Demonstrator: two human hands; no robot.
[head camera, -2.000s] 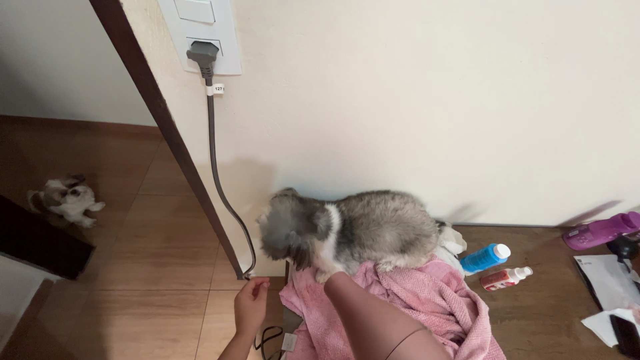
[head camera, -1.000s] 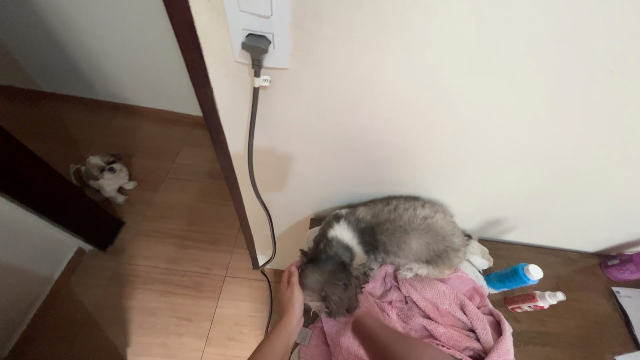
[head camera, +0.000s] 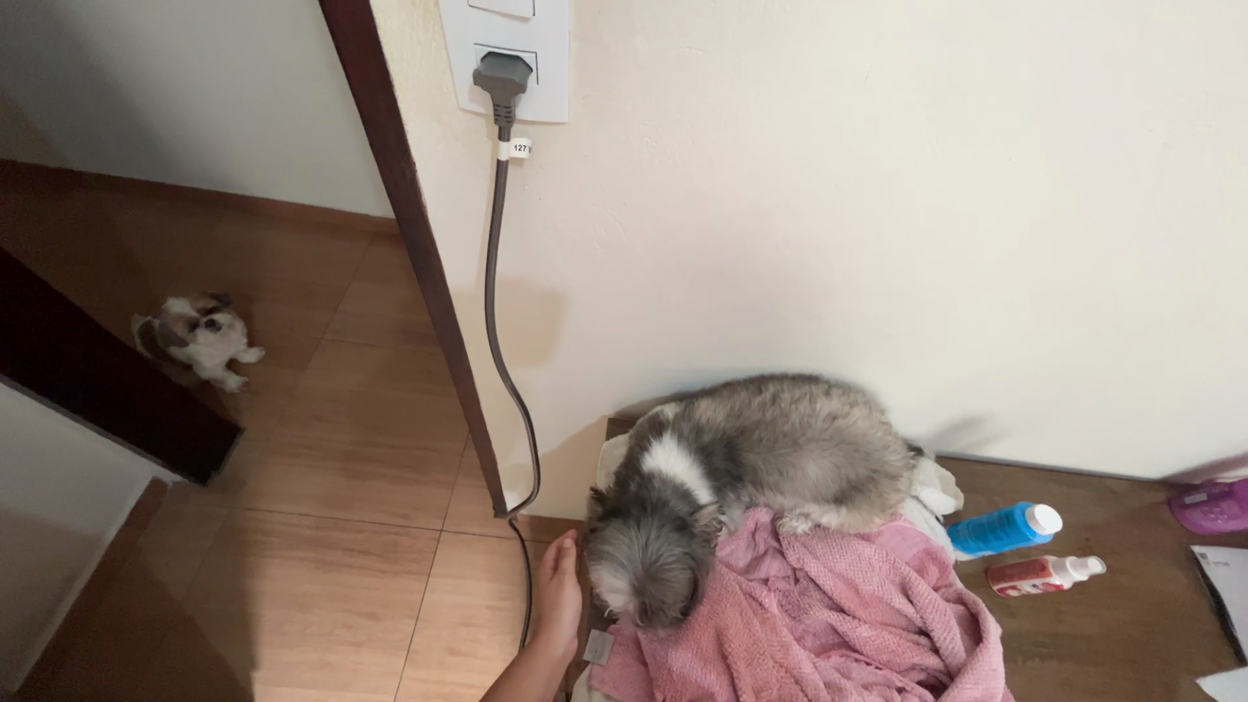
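Observation:
A grey dog with a white neck patch (head camera: 780, 444) lies on a wooden table against the wall, its head lowered over the edge of a crumpled pink towel (head camera: 819, 614). Just left of the dog's head is my left hand (head camera: 559, 590), upright, with its fingers together and nothing seen in it; whether it touches the fur is hard to tell. My right hand is out of view. A blue bottle with a white cap (head camera: 1004, 529) and a red and white spray bottle (head camera: 1043, 575) stand or lie to the right of the towel.
From a wall outlet (head camera: 556, 88), a grey power cord (head camera: 494, 273) hangs down left of the table. A small white and brown dog (head camera: 205, 336) sits on the floor beyond the dark door frame (head camera: 414, 214). A purple bottle (head camera: 1212, 507) and papers (head camera: 1230, 585) are at the table's right.
The grey dog has lowered its head onto the towel. My right hand, by the dog a second ago, has left the view. My left hand is now beside the dog's head.

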